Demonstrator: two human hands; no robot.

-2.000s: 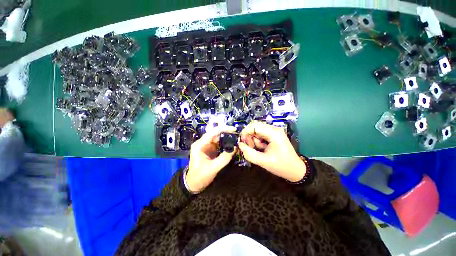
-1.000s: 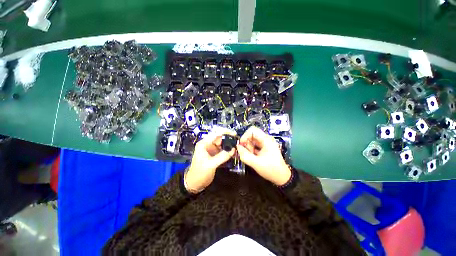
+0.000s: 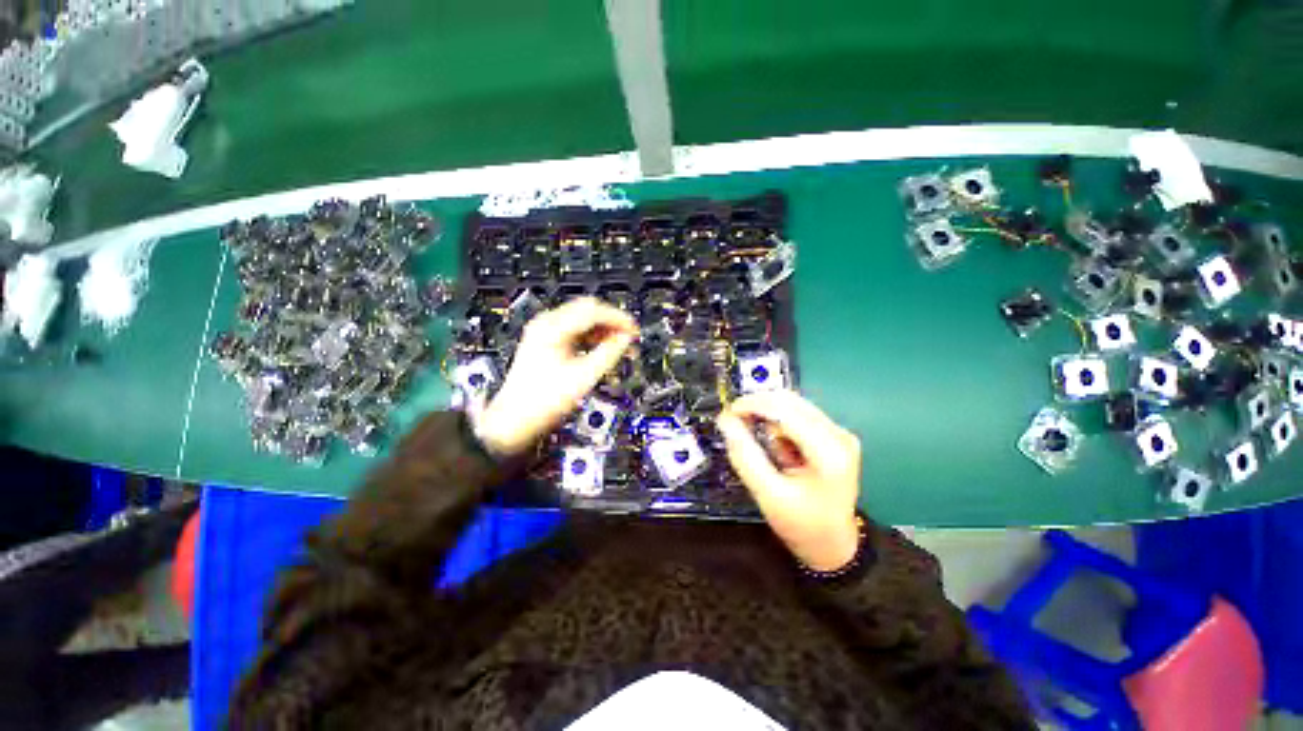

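Note:
The black blister tray (image 3: pixel 486 229) lies in front of me, its pockets filled with dark modules and wires. My left hand (image 3: pixel 555 374) is over the tray's left-middle part, fingertips curled together; whether they pinch something is unclear. My right hand (image 3: pixel 803 479) is at the tray's right front, thumb and fingertips close together beside thin yellow wires; a grip cannot be made out. Lamp boards, white squares with dark centres, lie on the tray, one between my hands (image 3: pixel 677 454) and one at the right (image 3: pixel 762 373).
A heap of clear-and-dark brackets (image 3: pixel 329 343) lies left of the tray. Loose lamp boards with wires (image 3: pixel 1086 377) are spread at the right. Thin white rings (image 3: pixel 555 197) lie behind the tray. A blue stool with a red seat (image 3: pixel 1200 671) stands below the bench.
My hands were together at the tray's front around a black camera module; now they are apart, left further back over the tray, right to the side. The module no longer shows between them.

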